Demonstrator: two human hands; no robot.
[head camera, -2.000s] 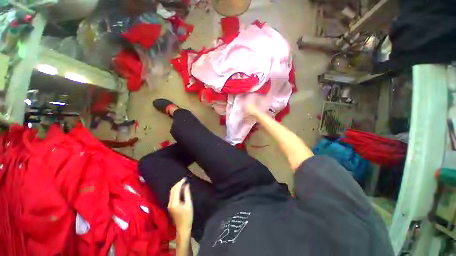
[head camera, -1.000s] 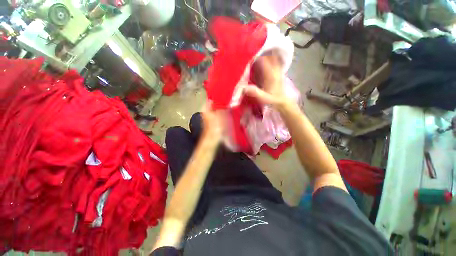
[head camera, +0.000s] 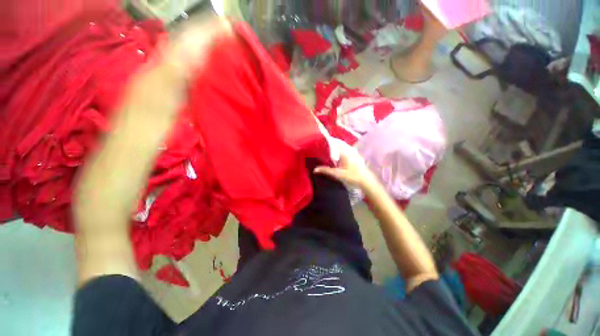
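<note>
A red garment (head camera: 253, 131) hangs spread out in front of my lap, red side towards me, with a narrow white edge at its right. My right hand (head camera: 345, 164) grips that right edge. My left hand (head camera: 204, 39) is raised at the garment's upper left corner; it is blurred and its fingers cannot be made out. The large pile of red garments (head camera: 59, 125), with small white bits showing, lies at left, partly behind my left forearm. The pile with pale pink lining outward (head camera: 404, 147) lies on the floor ahead to the right.
A pink-topped stool (head camera: 454, 10) stands beyond the floor pile. Red scraps (head camera: 310, 42) lie on the floor ahead. A black bag (head camera: 520, 65) and a wooden frame (head camera: 559, 157) are at right. A pale table edge (head camera: 549, 275) is at lower right, with red and blue cloth beside it.
A red garment has come off the floor pile and moved left and towards me, opening out. My left arm has swung up and left over the large red pile. The view has turned.
</note>
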